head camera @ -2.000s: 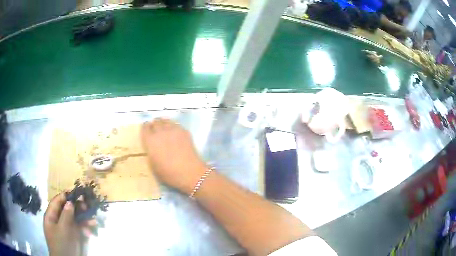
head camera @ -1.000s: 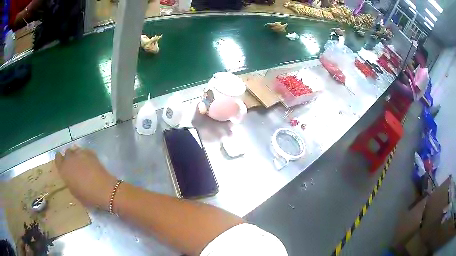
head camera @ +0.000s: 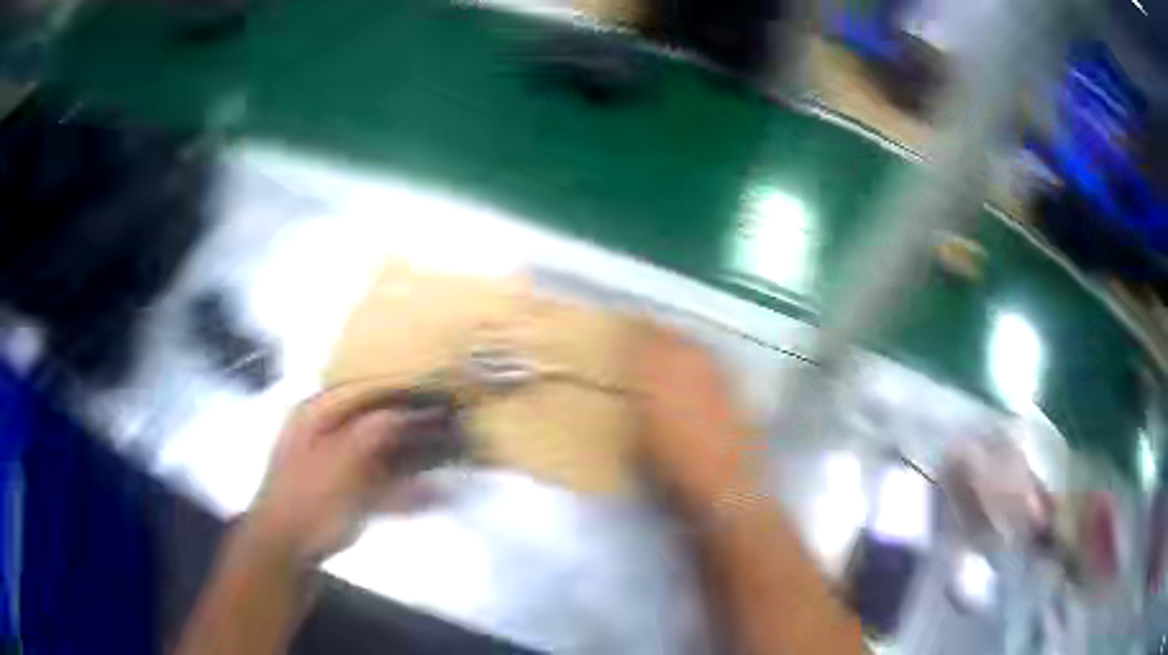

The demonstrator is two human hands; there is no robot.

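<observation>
The view is strongly blurred. My left hand (head camera: 327, 467) is at the near left edge of the tan cardboard mat (head camera: 564, 441), with its fingers around a black piece (head camera: 429, 433). A small dish-like glue spoon (head camera: 502, 369), with a pale rim, lies over the middle of the mat. Its thin handle runs right to the fingers of my right hand (head camera: 685, 403), which is at the mat's right side, closed on the handle end. The fingertips are too blurred to show in detail.
A dark heap (head camera: 231, 335) lies left of the mat on the shiny bench. The green belt (head camera: 512, 154) runs behind, with a dark item and a pale item on it. A pale post (head camera: 897, 243) rises at right. A dark phone (head camera: 884, 573) and a blurred mug (head camera: 993, 480) are lower right.
The view has swung left, so the mat and both hands sit nearer the middle and the phone and mug sit lower right. The left hand shows again with the black piece.
</observation>
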